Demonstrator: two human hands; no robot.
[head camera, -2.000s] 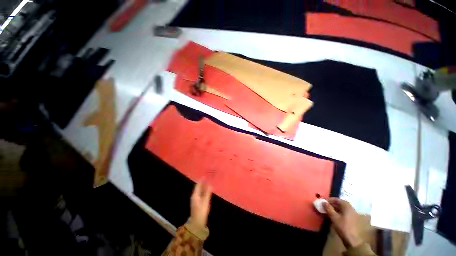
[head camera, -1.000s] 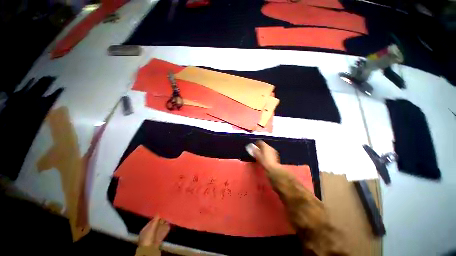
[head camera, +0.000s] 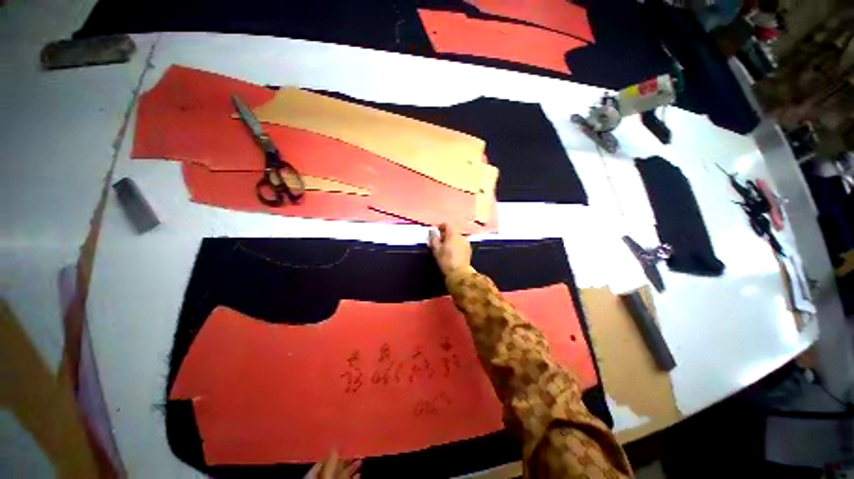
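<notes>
The red card pattern (head camera: 346, 374) with handwritten characters lies on the black cloth (head camera: 272, 257). A thin chalk line runs on the cloth above the pattern's far edge. My right hand (head camera: 451, 251) is at the cloth's far edge, fingers closed on a small piece of white chalk (head camera: 434, 238), mostly hidden by the fingers. My left hand (head camera: 335, 466) is at the pattern's near edge, cut off by the bottom of the picture, with its fingertips on or beside the card.
Stacked red and tan patterns (head camera: 375, 140) lie beyond, with shears (head camera: 266, 154) on them. A small weight (head camera: 137, 206) is at left. A metal bar (head camera: 648, 329), clamp (head camera: 646, 260), folded black cloth (head camera: 679, 215), cutter (head camera: 623, 108) and black-handled tools (head camera: 752, 201) are at right.
The red pattern has moved towards me, baring more cloth at its far side. My right hand has moved from over the pattern to the cloth's far edge. The view has also shifted.
</notes>
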